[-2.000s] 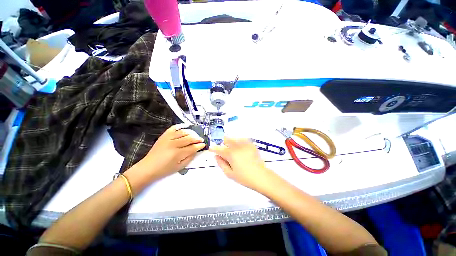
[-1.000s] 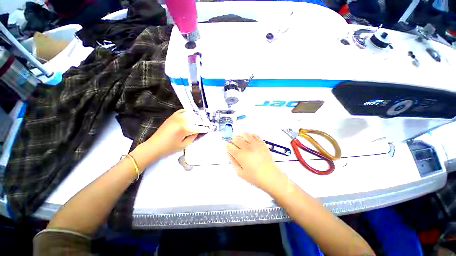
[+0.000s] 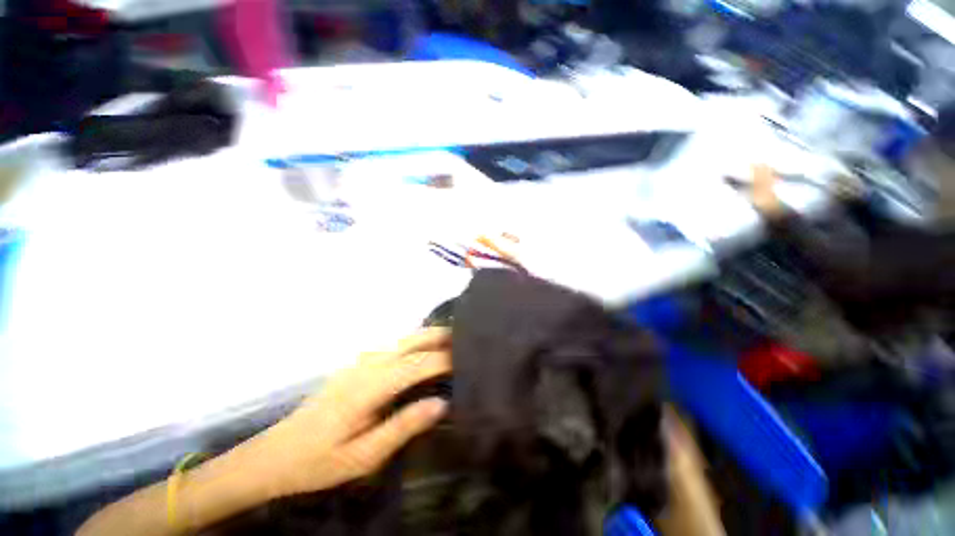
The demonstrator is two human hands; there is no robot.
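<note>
The view is blurred. A bulky dark brown-black cloth (image 3: 545, 366) hangs at the front edge of the table, right of my left hand; faint check lines show low on it. My left hand (image 3: 387, 408) holds the left edge of this cloth, fingers partly hidden by it. My right hand (image 3: 686, 476) is mostly hidden behind the cloth's right side, with only a blurred strip of skin showing, so its grip cannot be seen.
The white sewing machine (image 3: 419, 120) stands behind. Scissors (image 3: 497, 251) lie on the white table (image 3: 157, 314). A dark pile (image 3: 157, 131) is at back left, a pink holder (image 3: 254, 42) above. A blue bin (image 3: 743, 419) is at lower right. Another person's hand (image 3: 768, 194) shows at right.
The plaid garment has left the left side of the table; dark cloth is now at the front edge. Both hands have moved away from the needle. The view has swung right.
</note>
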